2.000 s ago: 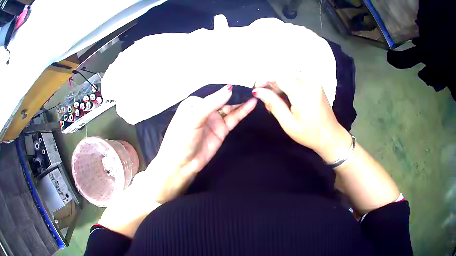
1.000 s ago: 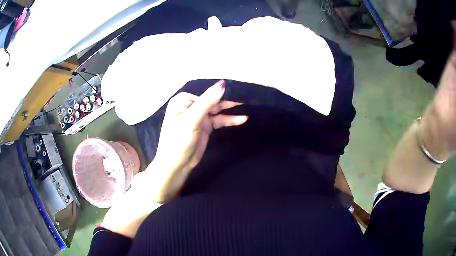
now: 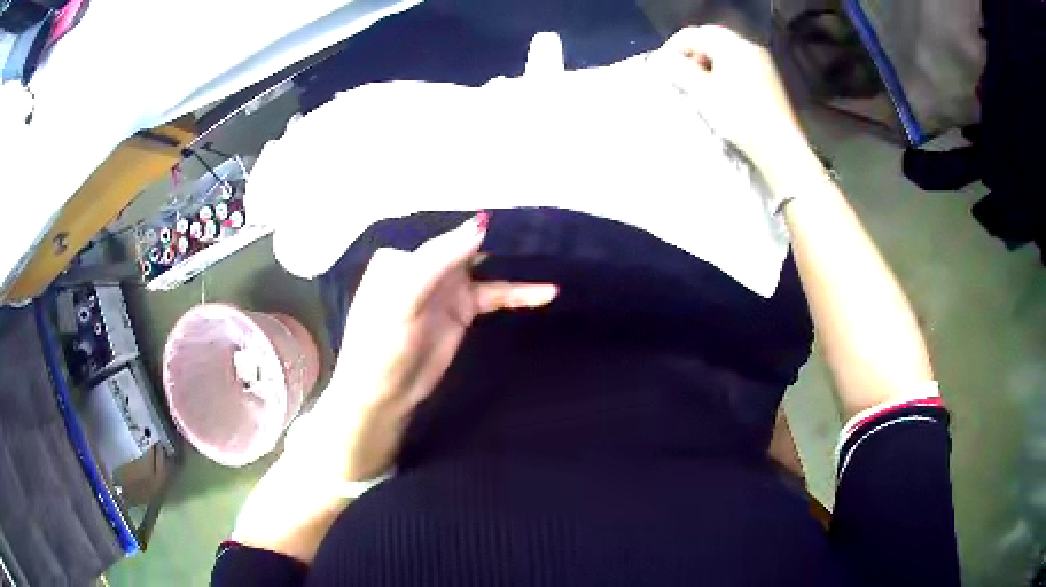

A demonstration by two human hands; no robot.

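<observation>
A dark garment (image 3: 642, 287) lies over my lap, with a bright, overexposed white layer (image 3: 459, 138) on its far part. A small white tab (image 3: 545, 54) sticks up from the layer's far edge. My left hand (image 3: 419, 315) is at the near dark-white edge, thumb on the cloth and other fingers partly spread; it appears to pinch the garment there. My right hand (image 3: 740, 98) is over the far right part of the white layer, fingers curled. What it holds is not visible. No needle or thread can be made out.
A pink waste basket (image 3: 235, 384) with scraps stands on the green floor at left. Thread spools (image 3: 195, 235) sit in a tray beyond it, near grey-white boxes (image 3: 115, 401). A white-covered table (image 3: 138, 103) is at upper left. Black cloth (image 3: 1009, 149) hangs at right.
My right hand left the edge, swung out to the far right, and is now back over the white layer's far right part. My left hand stayed near the edge, moving slightly left.
</observation>
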